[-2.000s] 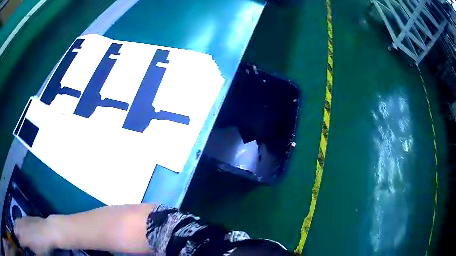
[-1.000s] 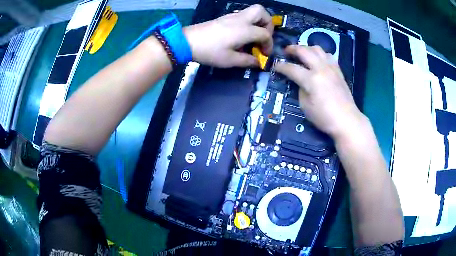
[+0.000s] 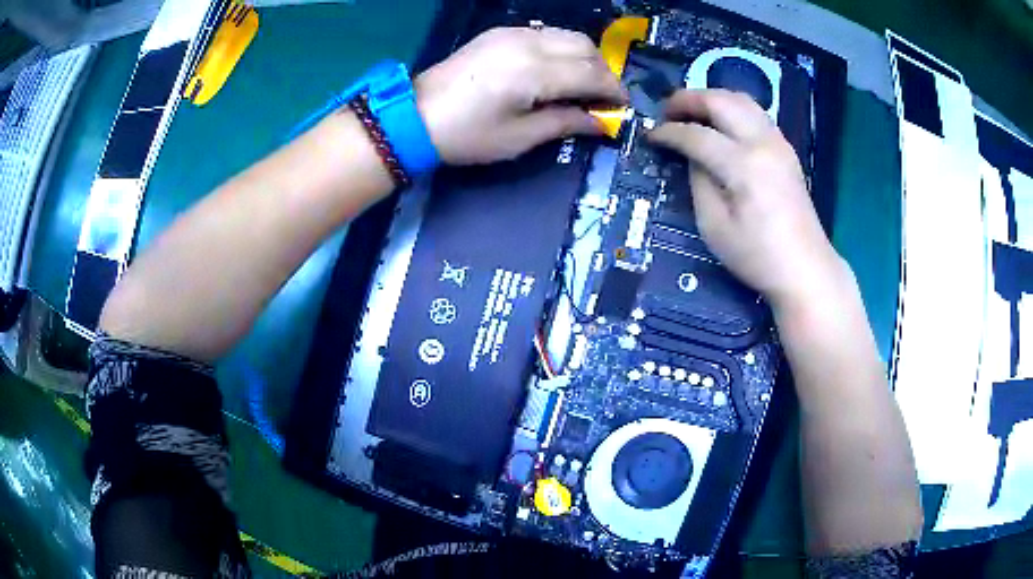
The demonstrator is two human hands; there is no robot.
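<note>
An open laptop base (image 3: 668,328) lies in front of me, with a wide black battery pack (image 3: 464,294), a mainboard (image 3: 578,418) and two fans. My left hand (image 3: 521,96) is over the battery's far end, with fingertips closed on an orange-yellow piece (image 3: 613,120) at the battery edge. It is mostly hidden under the fingers. The piece reaches the mainboard side. A curved orange-yellow strip shows just beyond the fingers. My right hand (image 3: 725,170) is beside it, thumb and fingers apart near a small connector, and nothing is seen in it.
A liner strip with black rectangles (image 3: 125,170) and loose orange-yellow pieces (image 3: 227,51) lie on the left. White liner sheets (image 3: 940,271) with black shapes lie on the right. A white slotted tray (image 3: 45,147) stands at the far left. A yellow round sticker (image 3: 552,497) sits near the lower fan.
The view turned from the liner sheet to the laptop. Over the last second both hands shifted slightly, and more of the curved orange-yellow strip beyond the left fingers came into view.
</note>
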